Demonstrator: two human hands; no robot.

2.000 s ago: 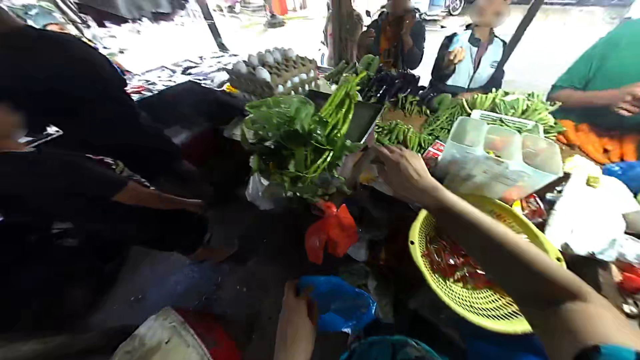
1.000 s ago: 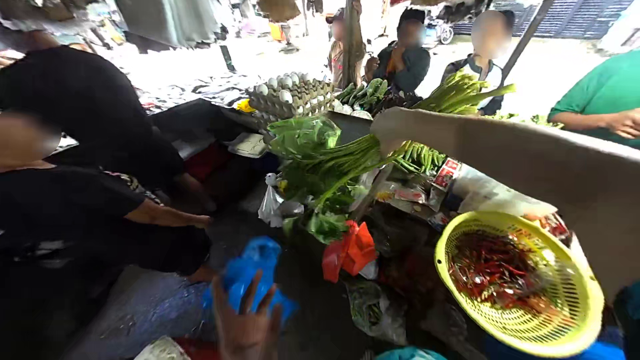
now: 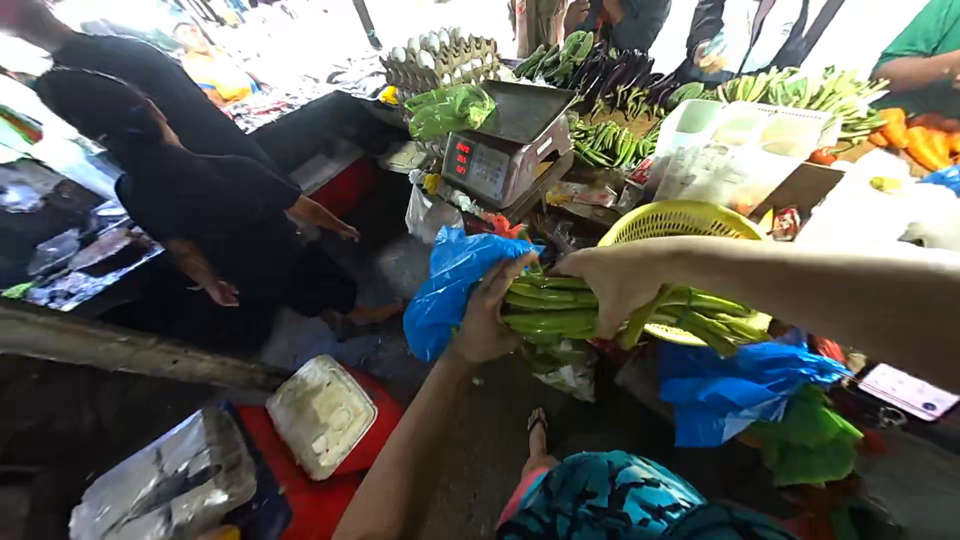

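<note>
A bundle of long green vegetable stalks (image 3: 551, 307) lies across the space between my hands, above the floor and in front of the yellow plastic basket (image 3: 679, 217). My left hand (image 3: 487, 315) grips its left end together with a blue plastic bag (image 3: 454, 281), which hangs open around that end. My right hand (image 3: 619, 285) is closed around the middle of the stalks, palm side hidden. Their other ends stick out to the right over the basket's near rim. Behind my hands stands a digital scale (image 3: 499, 161) with a lit red display and a green plastic bag (image 3: 450, 110) on its tray edge.
Egg trays (image 3: 439, 64), eggplants (image 3: 611, 75) and green chilies (image 3: 611, 142) stand behind the scale. A clear compartment container (image 3: 742, 142) is at the right. More blue bags (image 3: 742, 382) hang below the basket. A person in black (image 3: 210, 195) stands left; red containers (image 3: 315, 495) are lower left.
The green stalks, earlier by the scale, are now in both my hands. My left hand, earlier low with the blue bag, has the bag at their end. My right arm no longer reaches across the back.
</note>
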